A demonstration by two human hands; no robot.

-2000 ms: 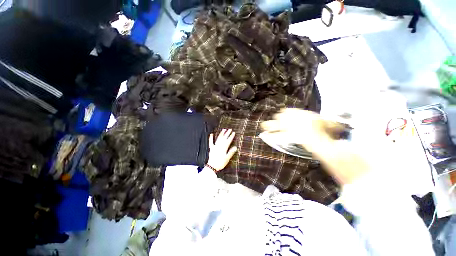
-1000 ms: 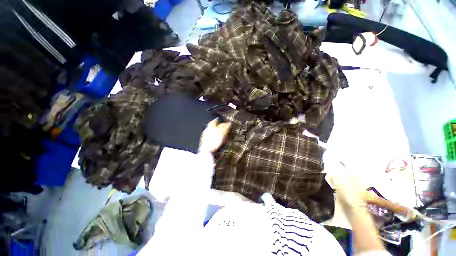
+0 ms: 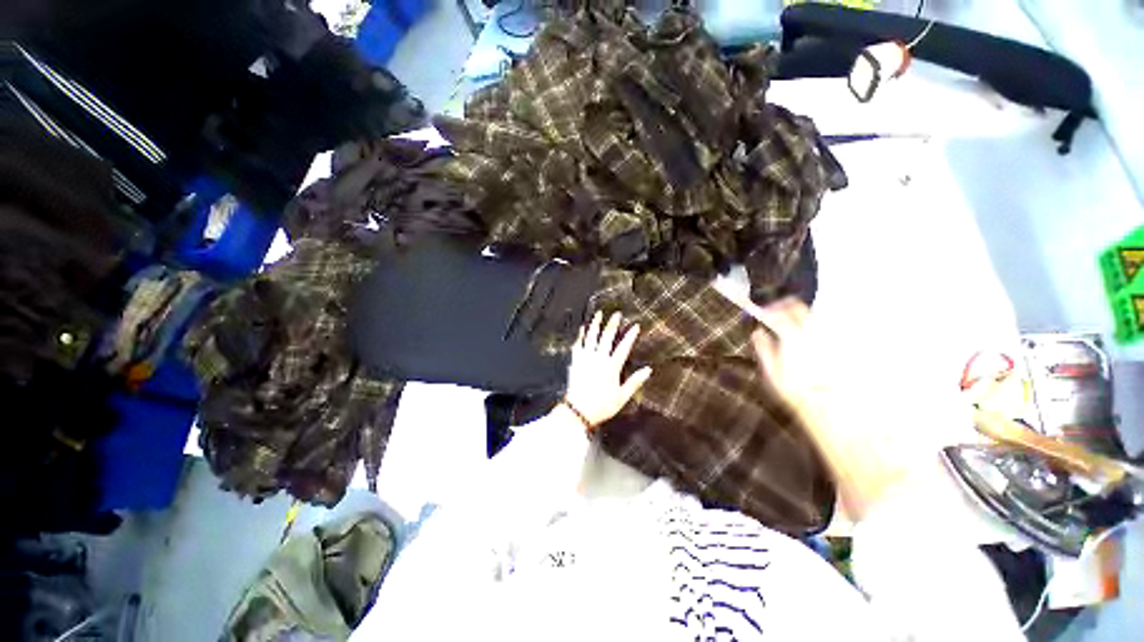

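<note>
A brown plaid garment piece (image 3: 703, 364) with pale check lines lies over the right part of the dark padded pressing board (image 3: 439, 314). My left hand (image 3: 605, 371) lies on the piece near its left side, palm down with fingers spread. My right hand (image 3: 788, 345) is blurred at the right edge of the piece; whether its fingers grip the cloth cannot be told. The steam iron (image 3: 1022, 495), with a wooden handle, stands at the right edge of the table, away from both hands.
A large crumpled plaid pile (image 3: 640, 138) lies beyond the board. A smaller plaid pile (image 3: 282, 370) lies to its left. Red-handled scissors (image 3: 987, 369) lie on the white table at right. A long black padded board (image 3: 953, 60) is at the far edge. Blue bins (image 3: 157, 439) stand at left.
The iron was in my right hand two seconds ago and now stands at the right. My left hand has moved right and spread on the piece; my right hand has moved up to its right edge.
</note>
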